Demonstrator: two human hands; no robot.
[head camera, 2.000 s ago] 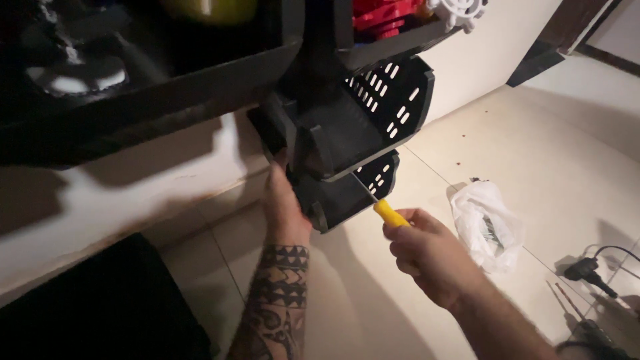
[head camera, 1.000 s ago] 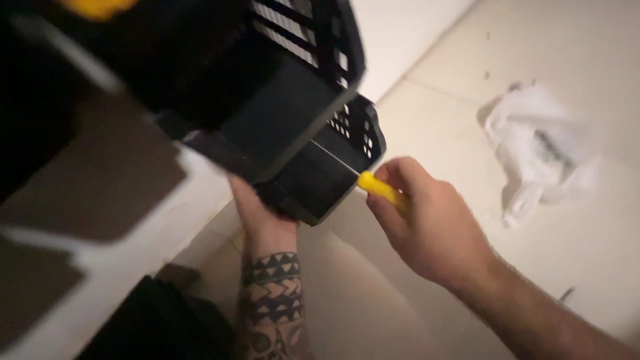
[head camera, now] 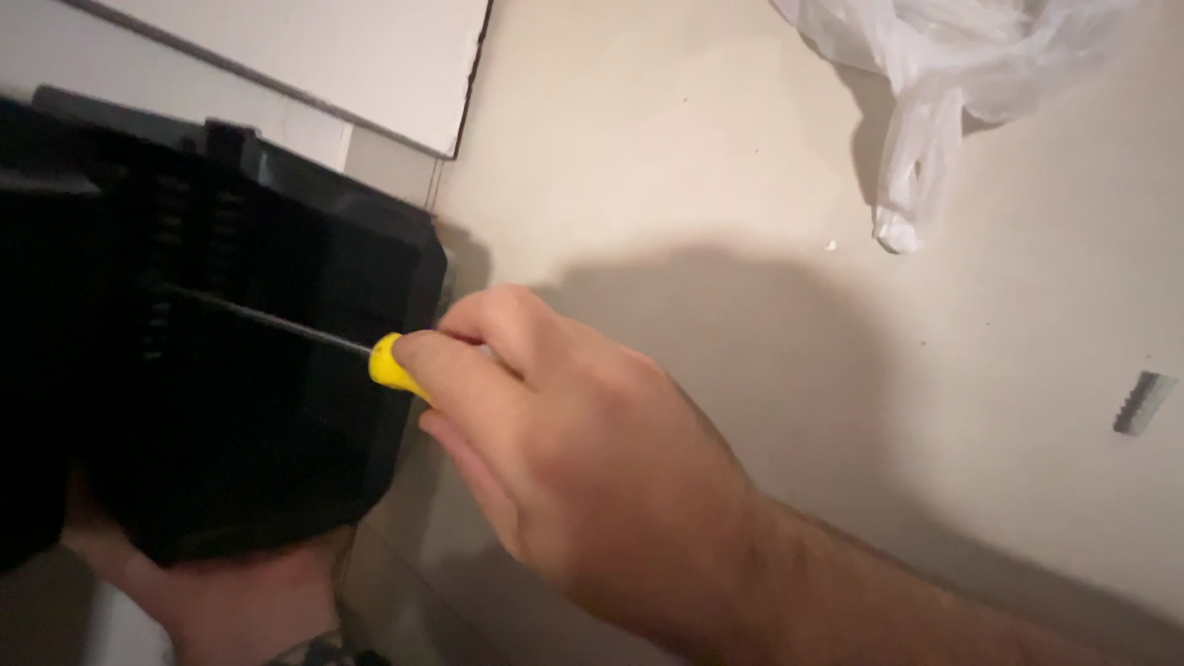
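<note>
My right hand grips the yellow handle of a screwdriver. Its thin metal shaft points left into a black plastic bin with slots in its side; the tip is lost in the dark. Under the bin at the lower left is my left hand, its fingers mostly hidden by the plastic, so whether it holds or only supports the bin is not plain. Part of another dark bin fills the left edge of the view.
On the pale tiled floor at the upper right lies a crumpled white plastic bag. A small grey wall plug rests on the floor at the far right. A white panel stands behind the bin.
The view has moved in closer to the lower bin and the floor. My right hand keeps the yellow screwdriver at the bin, and my left hand stays beneath or behind it.
</note>
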